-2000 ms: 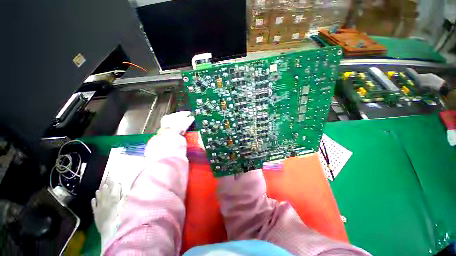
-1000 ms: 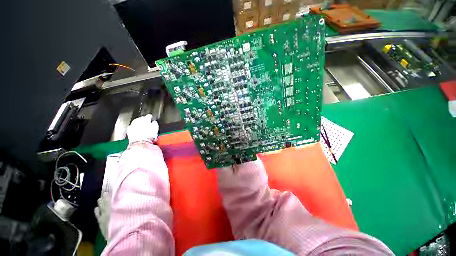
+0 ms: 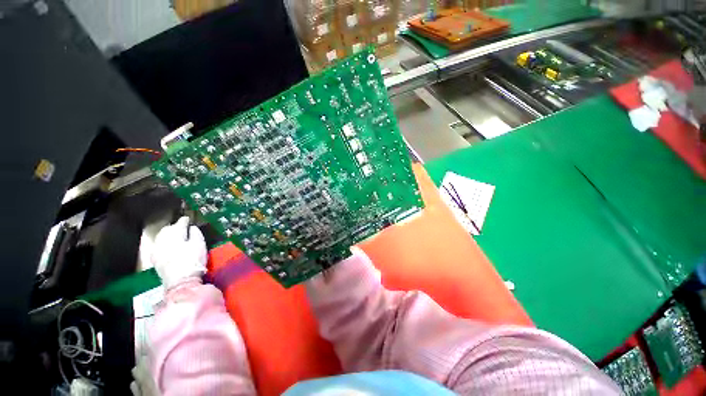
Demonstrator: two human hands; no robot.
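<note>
A large green circuit board (image 3: 294, 170) is held up and tilted above the red mat (image 3: 271, 332), its face full of small silver joints towards me. My right hand (image 3: 343, 267) grips its lower edge; most of that hand is hidden behind the board. My left hand (image 3: 178, 249), in a white glove, is beyond the mat's left corner at the conveyor's near edge. Its fingers are bent and blurred, and I cannot tell whether they hold anything.
The metal-railed conveyor (image 3: 484, 73) runs behind, carrying a board with yellow parts (image 3: 542, 62). A dotted white sheet (image 3: 472, 197) with a dark thin tool lies on the green bench mat (image 3: 542, 232). More boards (image 3: 672, 340) are at lower right. A coiled cable (image 3: 76, 339) is at left.
The view has turned right, so the board and mat appear further left and more tilted. My left hand has moved from beside the board to the conveyor's edge. My right hand keeps its grip.
</note>
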